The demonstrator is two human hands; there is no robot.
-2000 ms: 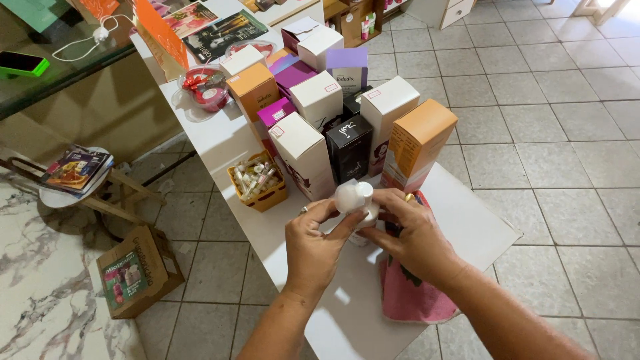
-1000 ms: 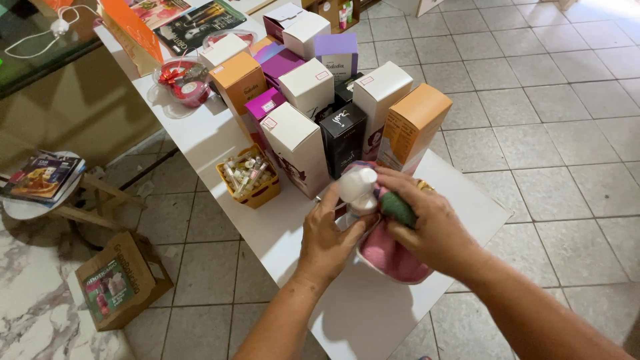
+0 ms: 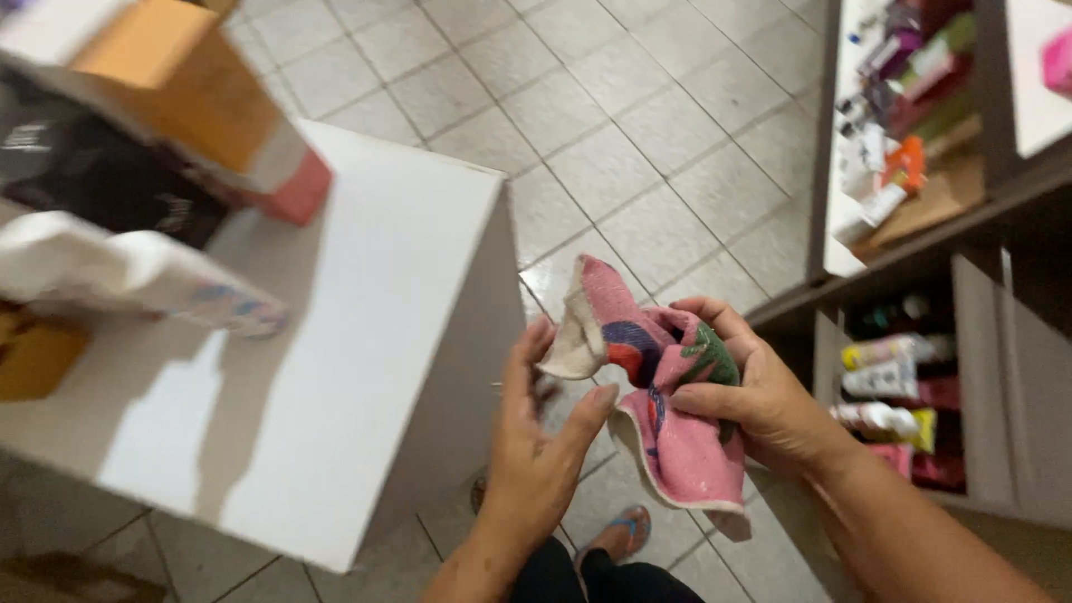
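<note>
My right hand (image 3: 745, 385) grips a bunched pink cloth (image 3: 699, 452) with a dark blue, red and green pattern, held in the air beyond the white tabletop's corner. Beside the cloth's pale left edge, my left hand (image 3: 544, 427) has its thumb and fingers apart; whether a fingertip touches the cloth is unclear. A white bottle (image 3: 193, 280) with a blue and pink print is on the white table (image 3: 368, 276) at left, blurred. Behind it are a black box (image 3: 100, 167) and an orange box (image 3: 193, 92) with a red base.
At right, a dark shelf unit (image 3: 909, 243) holds tubes (image 3: 883, 381) and small packages (image 3: 879, 176). An orange-brown basket (image 3: 38, 352) is at the table's left. Below the hands, a foot in a flip-flop (image 3: 628, 532) rests on the tiled floor.
The white bottle that was between my hands now is on the table. My left hand has come off it, and the cloth is now in my right hand. The view has swung right.
</note>
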